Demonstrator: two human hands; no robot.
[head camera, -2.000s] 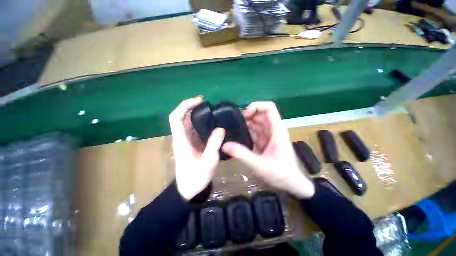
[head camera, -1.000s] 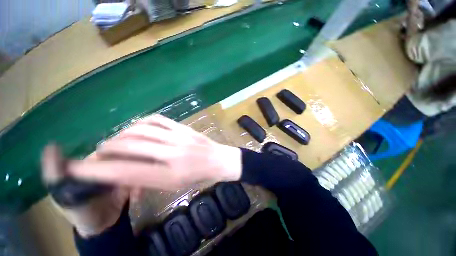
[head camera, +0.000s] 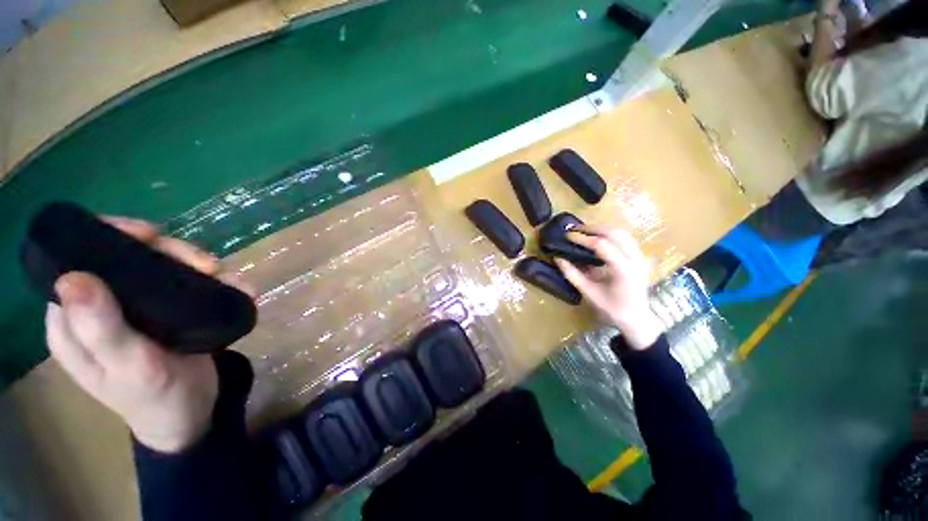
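My left hand (head camera: 132, 356) holds a black plastic housing (head camera: 142, 280) up at the left, above the bench and near the belt. My right hand (head camera: 611, 280) has its fingertips on another black housing (head camera: 562, 236) lying on the cardboard. Several loose black housings (head camera: 496, 227) lie around it, right of the clear tray. The clear blister tray (head camera: 336, 259) lies in front of me. Several black housings (head camera: 397, 395) stand side by side along its near edge, oval rims facing up.
The green conveyor belt (head camera: 305, 112) runs beyond the bench. A metal post (head camera: 651, 61) rises at the bench's far edge. A tray of white parts (head camera: 692, 341) is low at the right, near a blue stool (head camera: 768, 265). A person (head camera: 875, 122) is at the far right.
My hands have moved apart. My left hand has raised its housing at the left. My right hand has reached right and down to a loose housing.
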